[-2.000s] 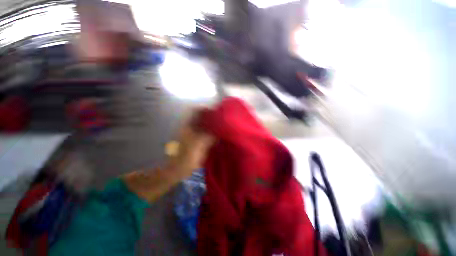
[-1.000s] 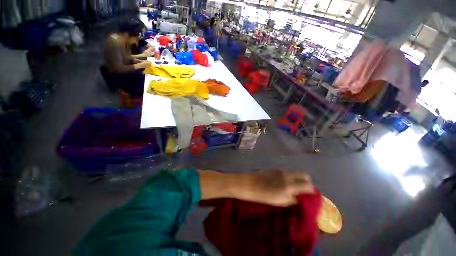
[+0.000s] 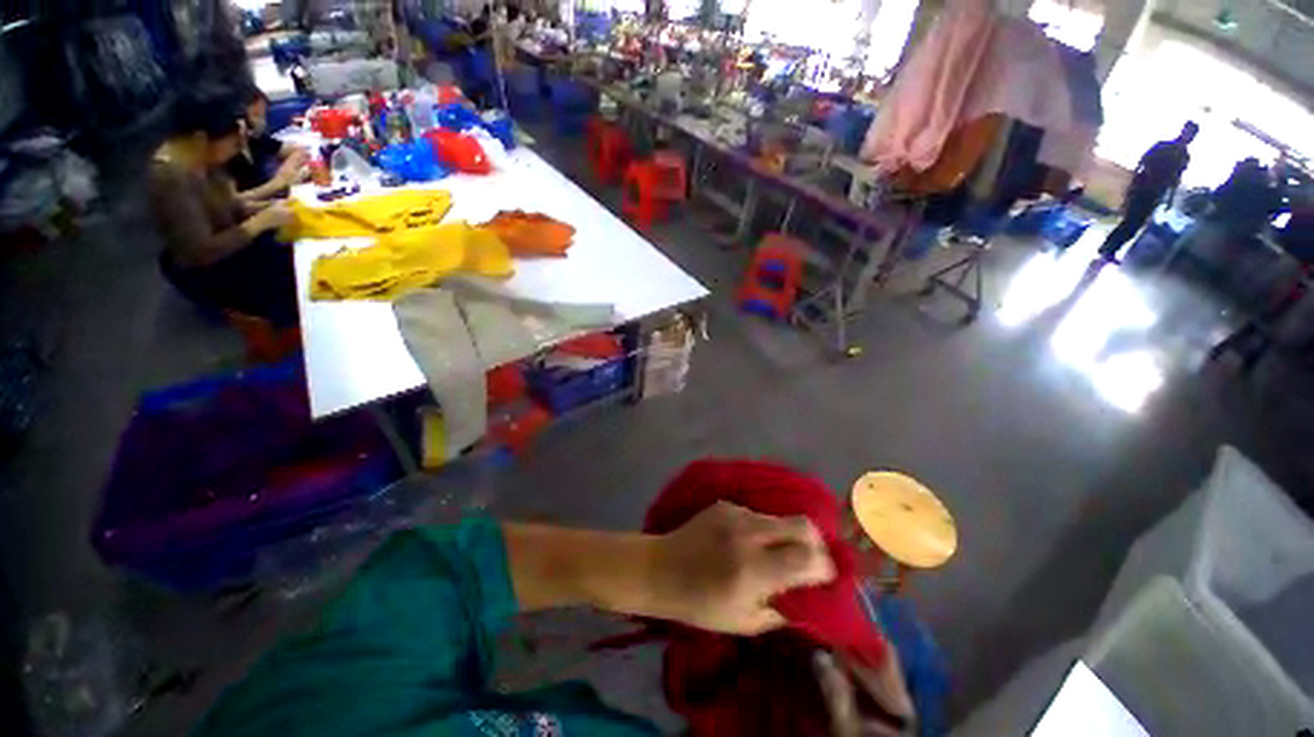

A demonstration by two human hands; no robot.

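My left hand (image 3: 742, 569), in a teal sleeve, reaches across from the lower left and grips the upper part of a bunched red garment (image 3: 749, 497). The garment hangs down to the bottom edge of the picture. What look like fingers of my right hand (image 3: 836, 694) show blurred and small against the garment's lower part; the rest of that hand is hidden or cut off, and its grip cannot be told.
A round wooden stool (image 3: 904, 520) stands just beyond the garment. Whitish plastic bins (image 3: 1210, 576) are at the lower right. A white table (image 3: 634, 267) holds yellow, orange and grey cloth, with a person seated at its left. A blue-purple bin (image 3: 216, 475) is on the floor.
The view has swung from the right-hand white surface to the room and table. My left hand still holds the red garment, now more raised and bunched. Finger-like shapes have appeared low on it.
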